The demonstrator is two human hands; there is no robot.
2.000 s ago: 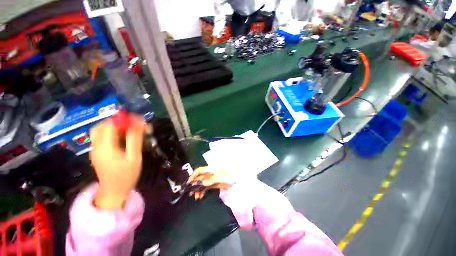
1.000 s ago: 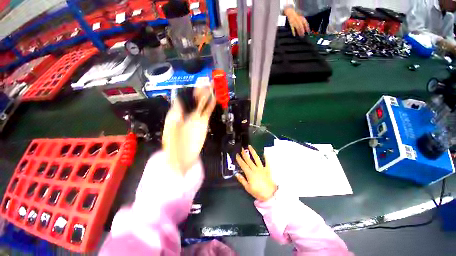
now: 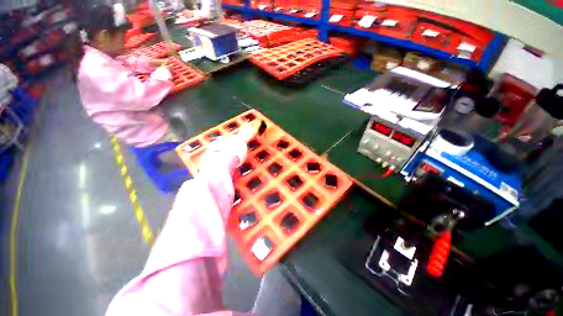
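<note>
The orange-red foam tray (image 3: 296, 219) lies on the green bench, with dark watch units in many of its square pockets and a pale one at its near corner. My left hand (image 3: 237, 143), overexposed and blurred, is over the tray's far left part. A small dark watch unit (image 3: 262, 128) shows tilted at its fingertips, apparently pinched. The clamp's red handle (image 3: 439, 254) points down beside the nest with a silver-white frame (image 3: 398, 260) at lower right. My right hand is not in view.
A power supply (image 3: 389, 141) with red digits and a blue controller box (image 3: 466, 176) bearing a white tape roll (image 3: 452, 142) stand right of the tray. Another orange tray (image 3: 299, 57) lies behind. A person in pink (image 3: 120, 89) works at far left.
The view has swung left to the tray. My left hand has moved from the clamp area to over the tray, a dark unit now at its fingertips. My right hand has left the view.
</note>
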